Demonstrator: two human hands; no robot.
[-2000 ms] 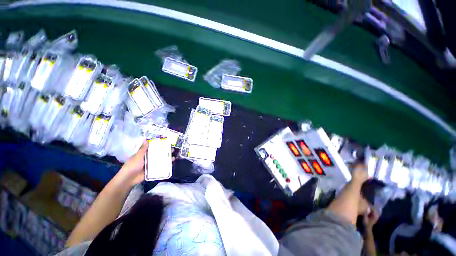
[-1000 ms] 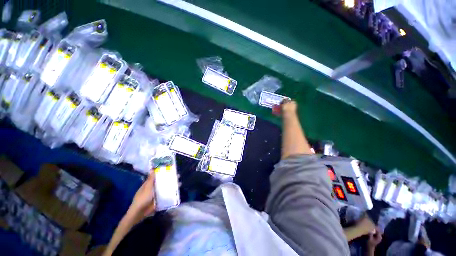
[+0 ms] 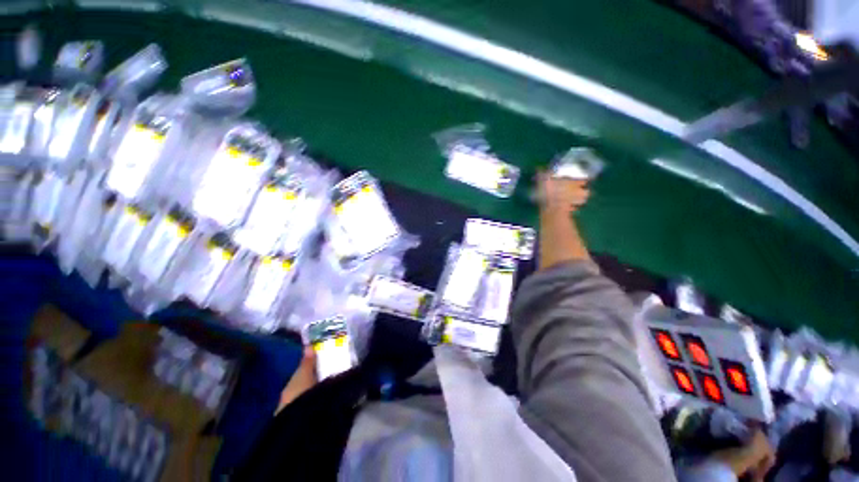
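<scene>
My left hand [image 3: 298,381] is at the lower left, partly hidden by dark hair or cloth, and holds a white power bank unit [image 3: 333,352] with a yellow and dark end. My right hand [image 3: 565,191] reaches over the green belt, blurred, its fingers closed at a clear bubble bag [image 3: 578,163]; whether a unit is in the grip is unclear. Another unit [image 3: 480,171] lies on the belt with a bag behind it. Bare units are stacked [image 3: 477,290] on the black bench [image 3: 414,218], with one unit [image 3: 400,297] touching their left side.
Overlapping bagged units [image 3: 235,179] fill the left bench edge. A tester [image 3: 753,329] with red displays stands right of my right arm. Cartons [image 3: 71,329] of units are on the blue floor at lower left. Another person's hand [image 3: 753,457] is at lower right.
The view has shifted, so the bench things sit farther right. My right hand went from the tester area to the unit and bag on the belt. My left hand still holds its unit.
</scene>
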